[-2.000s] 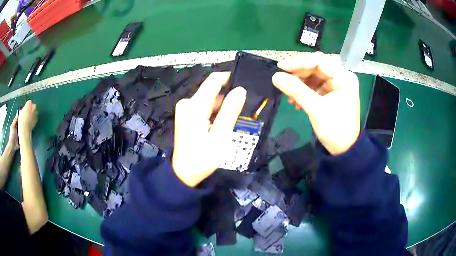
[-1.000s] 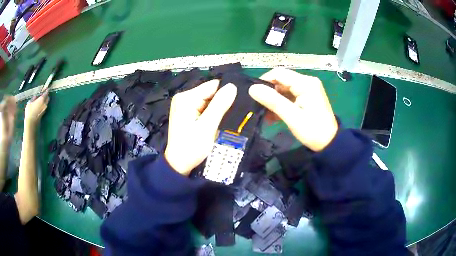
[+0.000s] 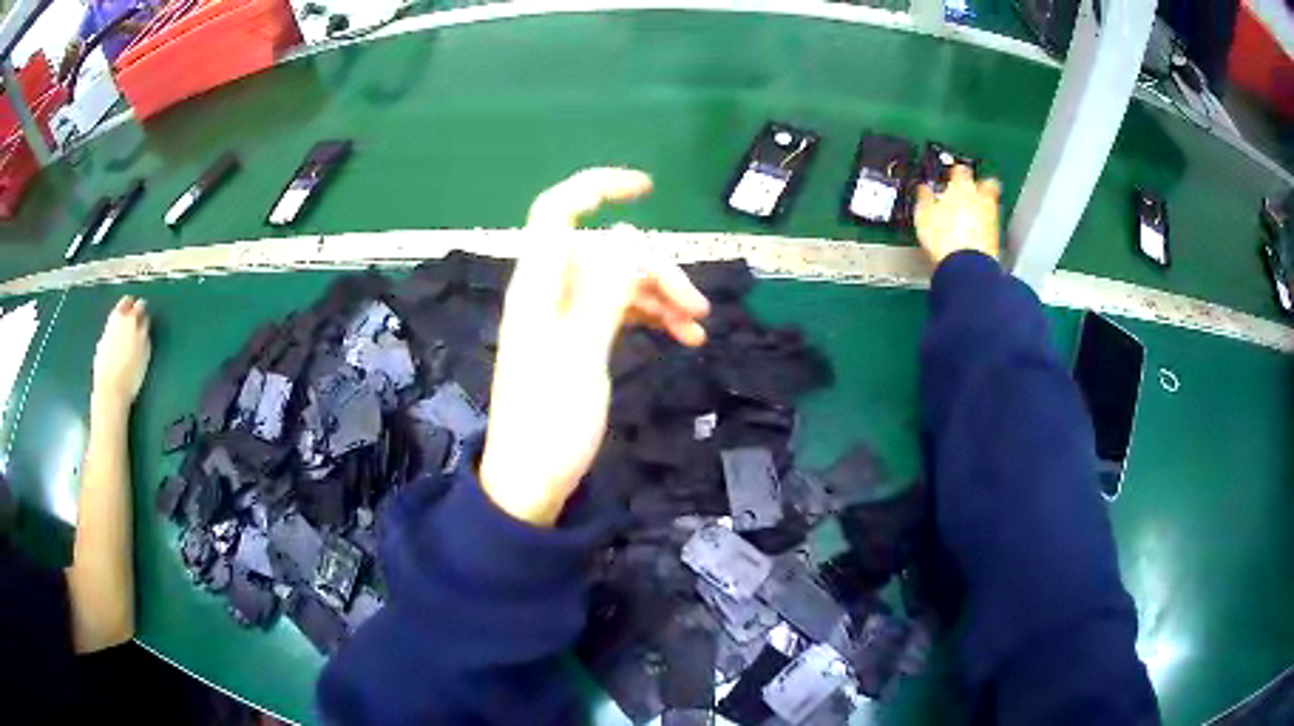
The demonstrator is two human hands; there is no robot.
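Observation:
My left hand is raised over the heap, empty, with its fingers apart and curled. My right hand is stretched out onto the belt and covers the lower part of a black phone body; whether the fingers grip it is hidden. Another phone body lies just left of it, and one more lies further left, keypad ends towards me. The large heap of thin black plates lies on the green bench, with shiny grey plates near its front.
A pale rail and upright post divide bench and belt. More phone bodies lie along the belt. A smartphone and white ring lie right. Another worker's arm is at left. Red-orange trays stand far left.
The phone body held in both hands has left them. My left hand has opened over the heap. My right hand has moved forward and right onto the belt. The view has tilted up.

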